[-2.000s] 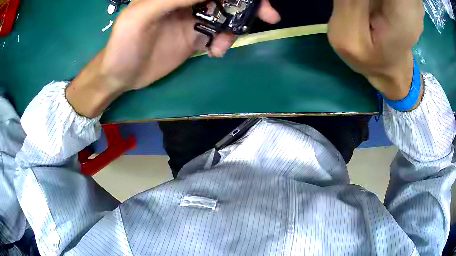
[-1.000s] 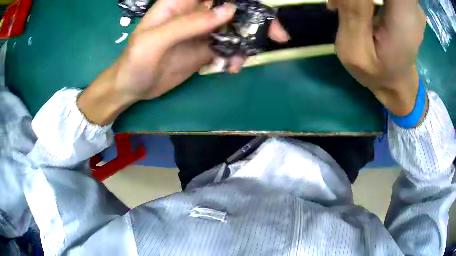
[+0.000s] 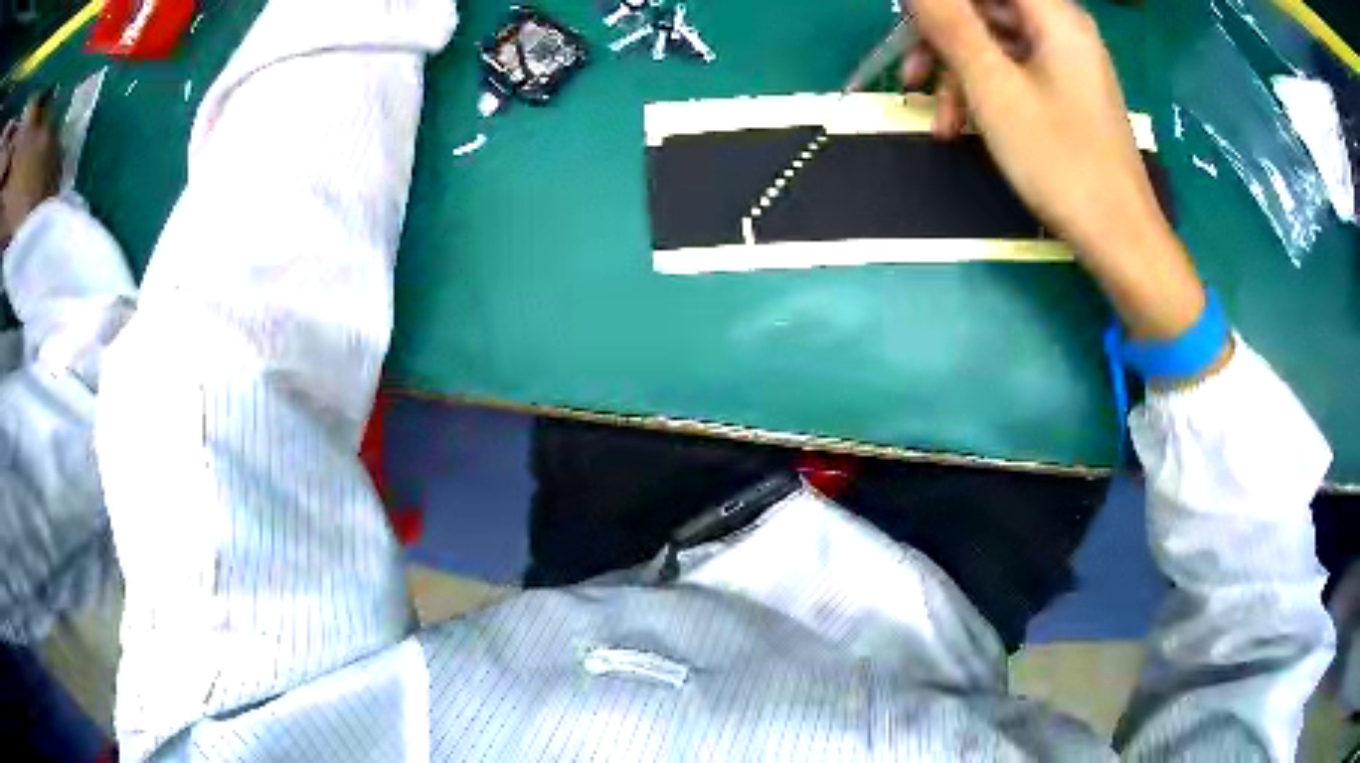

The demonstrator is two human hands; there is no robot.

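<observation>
My right hand (image 3: 1029, 112) is at the upper right over the black carrier strip (image 3: 925, 187), shut on slim grey tweezers (image 3: 877, 57) that point down-left to the strip's upper edge. The strip has cream long edges and a diagonal row of tiny pale adhesive pads (image 3: 785, 179). My left hand is out of the picture past the top edge; only its sleeve (image 3: 298, 224) shows. A black device housing (image 3: 533, 55) with silvery parts lies on the mat between that sleeve and the strip.
Small white-and-black parts (image 3: 656, 27) lie loose beside the housing. White slivers (image 3: 471, 145) lie below it. A red bin (image 3: 145, 24) is at upper left. A clear bag (image 3: 1245, 134) is at right. Another person's hand (image 3: 27, 167) and sleeve are at far left.
My left arm has stretched forward and its hand has left the picture, with the housing it held. The view has shifted, so the strip and the spare housing show. The tweezers now show in my right hand.
</observation>
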